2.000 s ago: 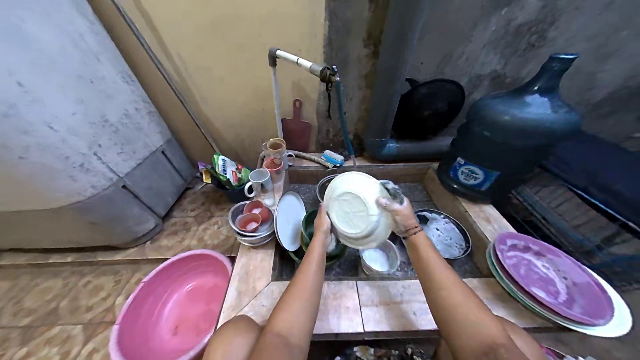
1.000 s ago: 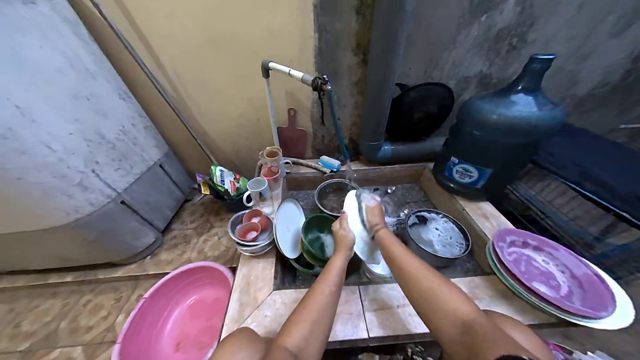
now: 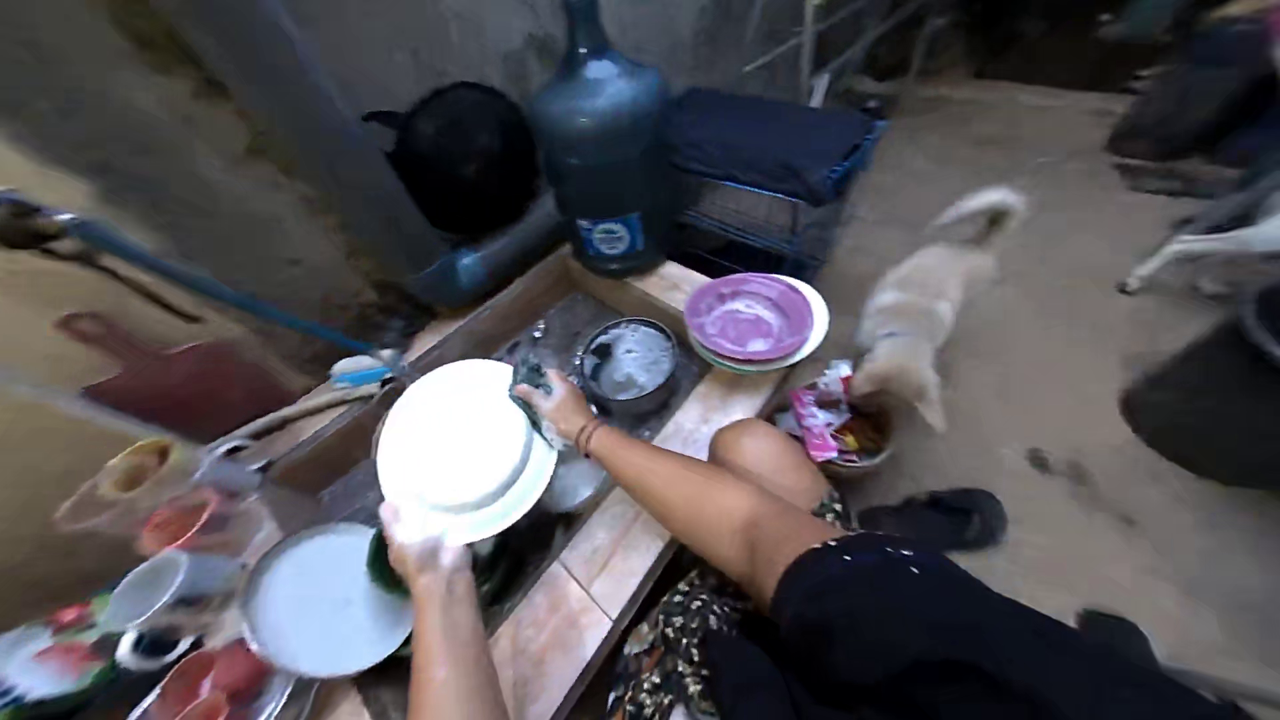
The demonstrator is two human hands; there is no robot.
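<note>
A white bowl or deep plate (image 3: 455, 435) is tilted over the sunken basin, its outer side partly overexposed. My left hand (image 3: 425, 550) grips its lower left rim, and foam covers the fingers. At the bowl's right edge my right hand (image 3: 558, 408) holds a dark green scouring pad (image 3: 530, 380) against it. Right of that hand, a round dark-rimmed pan (image 3: 630, 358) with suds sits in the basin. A white plate (image 3: 325, 600) leans at the lower left, beside a green bowl (image 3: 385, 562) that my left hand and the white bowl partly hide.
Purple dishes (image 3: 750, 316) rest on white plates at the tiled ledge's right end, near a large blue water jug (image 3: 605, 150). Mugs (image 3: 145, 590) crowd the left. A dog (image 3: 920, 305) has its head at a container of wrappers (image 3: 850, 440) on the floor. A slipper (image 3: 935, 518) lies nearby.
The view has swung far to the right, and the dog is now visible. The white bowl, edge-on one second ago, now shows its broad side.
</note>
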